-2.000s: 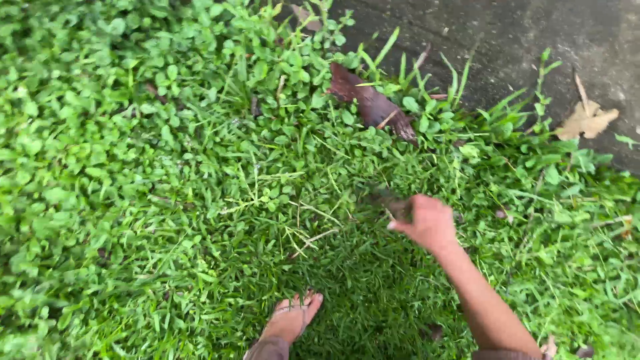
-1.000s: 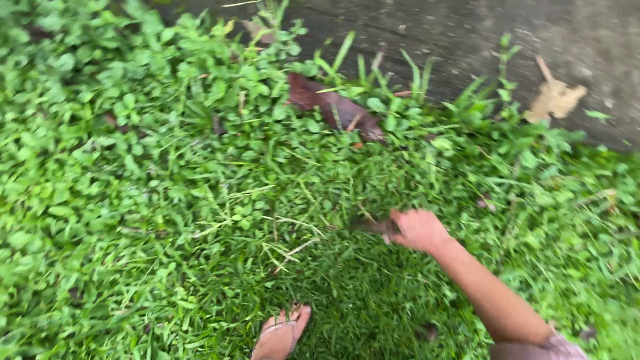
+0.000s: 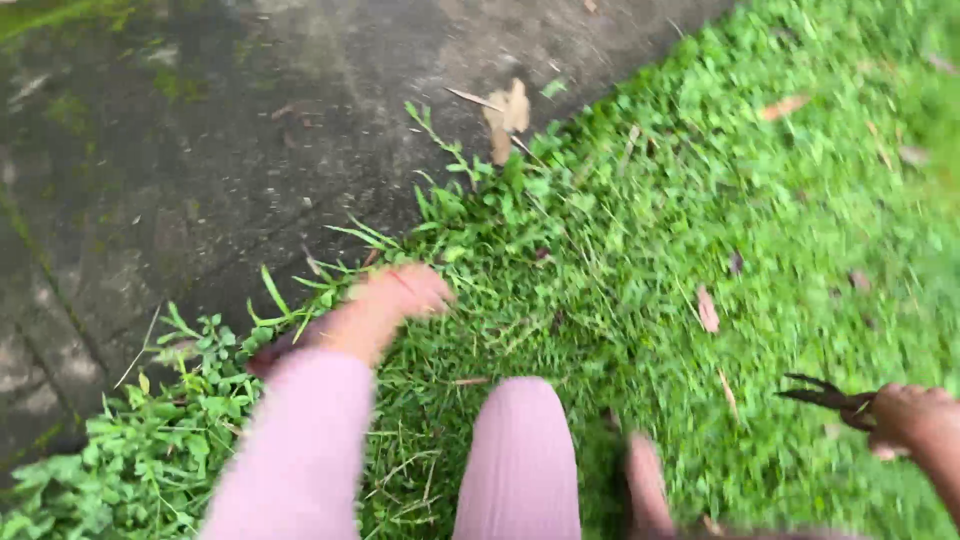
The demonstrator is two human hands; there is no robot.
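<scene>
My right hand [image 3: 907, 420], at the right edge, is closed around the handle end of a dark metal tool with two thin blades [image 3: 821, 394], which look like shears; the blades point left over the grass and stand slightly apart. My left hand [image 3: 409, 291], blurred, reaches over the leafy weeds [image 3: 322, 281] by the edge of the paving. Its fingers point right and down, and whether they hold anything cannot be told. Behind the left wrist lies a dark red dried leaf or husk [image 3: 281, 349], partly hidden by the pink sleeve.
Dark, mossy concrete paving [image 3: 225, 150] fills the upper left. A dry brown leaf [image 3: 510, 112] lies at its border with the grass [image 3: 750, 225]. My knee in pink cloth [image 3: 517, 457] and a foot [image 3: 646, 480] are at the bottom. More fallen leaves [image 3: 707, 309] dot the grass.
The view has swung right and turned. My left hand has come into view over the border weeds. My right hand, earlier over the grass below the red leaf, is now well away from it with the tool.
</scene>
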